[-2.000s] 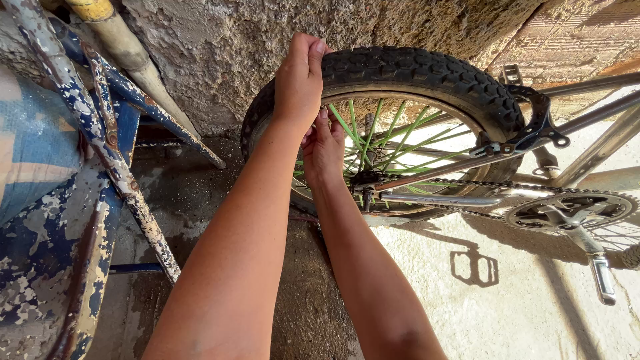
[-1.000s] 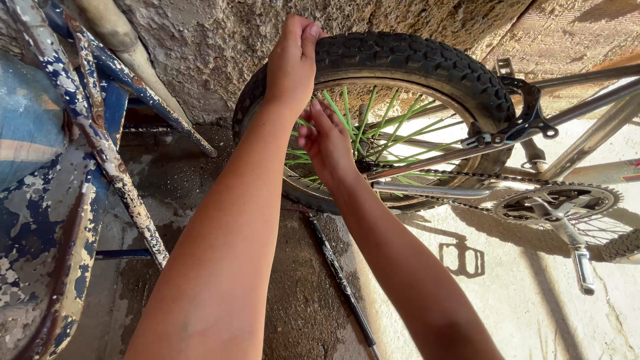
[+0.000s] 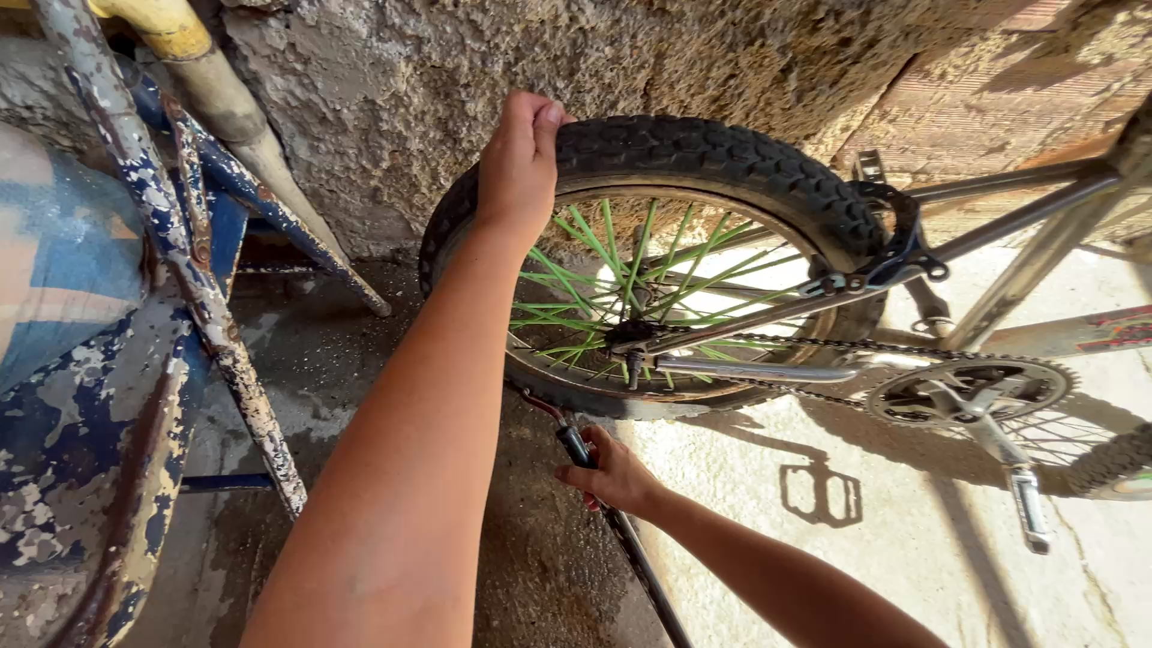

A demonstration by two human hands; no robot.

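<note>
My left hand (image 3: 524,162) grips the top of the bicycle's rear tire (image 3: 711,148), its fingers curled over the knobby tread. Green spokes (image 3: 621,261) fill the wheel below it. Low on the right side of my left forearm, my right hand (image 3: 612,472) has its thumb and fingers around a slim black bicycle pump (image 3: 630,540). The pump leans at a slant just below the tire, and a short thin hose (image 3: 543,405) runs from its upper end toward the tire's lower edge. Whether the hose joins the valve cannot be told.
A rough wall (image 3: 405,99) rises behind the wheel. At left stand a chipped blue metal frame (image 3: 211,315) and a yellow and grey pipe (image 3: 225,99). Right of the wheel are the chain, the chainring (image 3: 972,391) and a crank arm (image 3: 1008,441), above sunlit concrete floor (image 3: 720,540).
My right hand has moved from beside the spokes down to the pump and has taken hold of it. My left hand stays on the tire.
</note>
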